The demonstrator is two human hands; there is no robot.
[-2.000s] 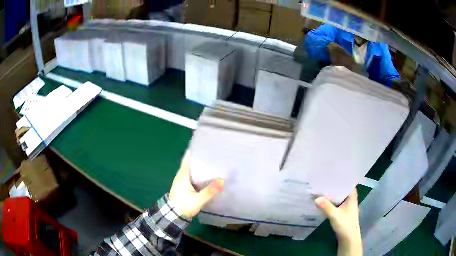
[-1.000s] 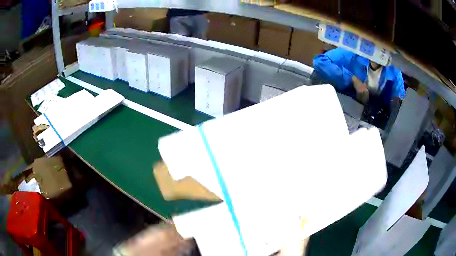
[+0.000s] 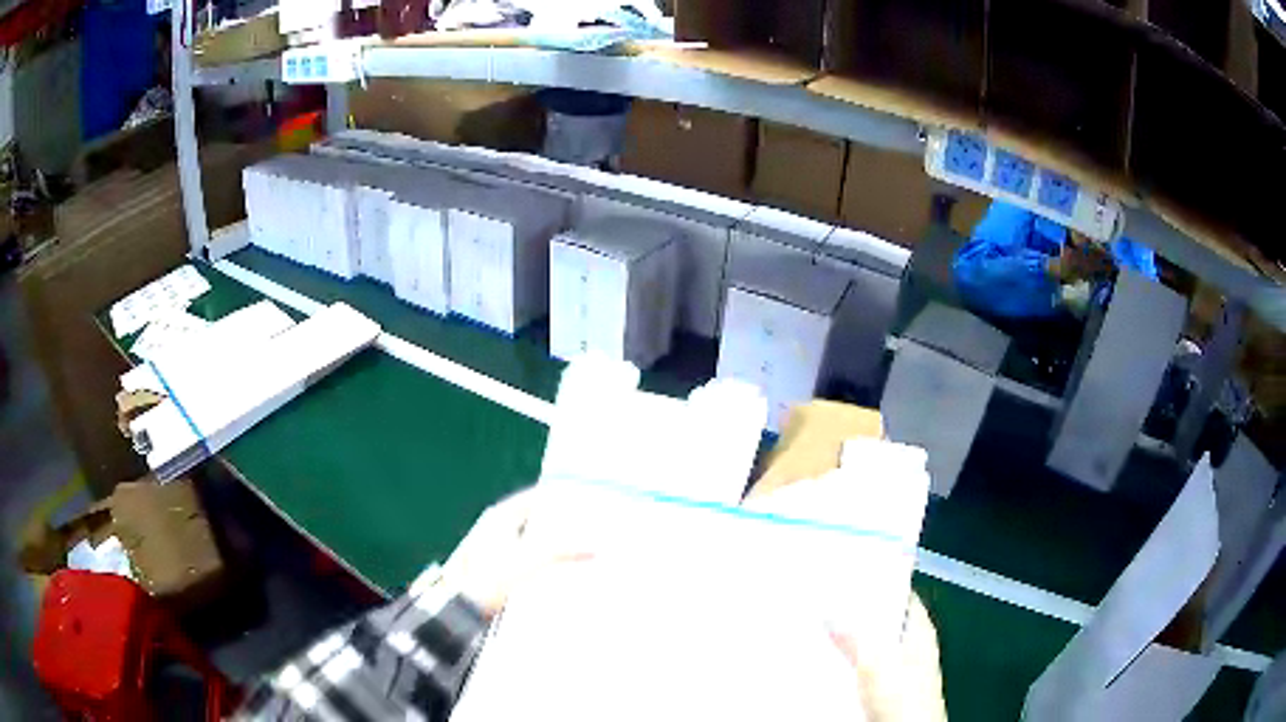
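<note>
A stack of white carton blanks (image 3: 677, 607) is close in front of me at the bottom centre, overexposed, with a thin blue line across it. Its notched flaps point away from me, and a brown inner face shows between them. My left hand (image 3: 515, 550) is at the stack's left edge, its fingers washed out by glare. My right hand (image 3: 910, 670) is at the stack's lower right edge, partly hidden and cut off by the frame. Both hands hold the stack.
White erected cartons (image 3: 607, 296) stand along the far side of the green table (image 3: 395, 451). More blanks (image 3: 254, 381) lie at the left. Open white cartons (image 3: 1142, 607) are at the right. A person in blue (image 3: 1008, 261) is opposite. A red stool (image 3: 92, 642) is at lower left.
The stack has turned so its blue-lined, notched end points away from me, and it has come lower and closer. The view has shifted, showing more of the shelf.
</note>
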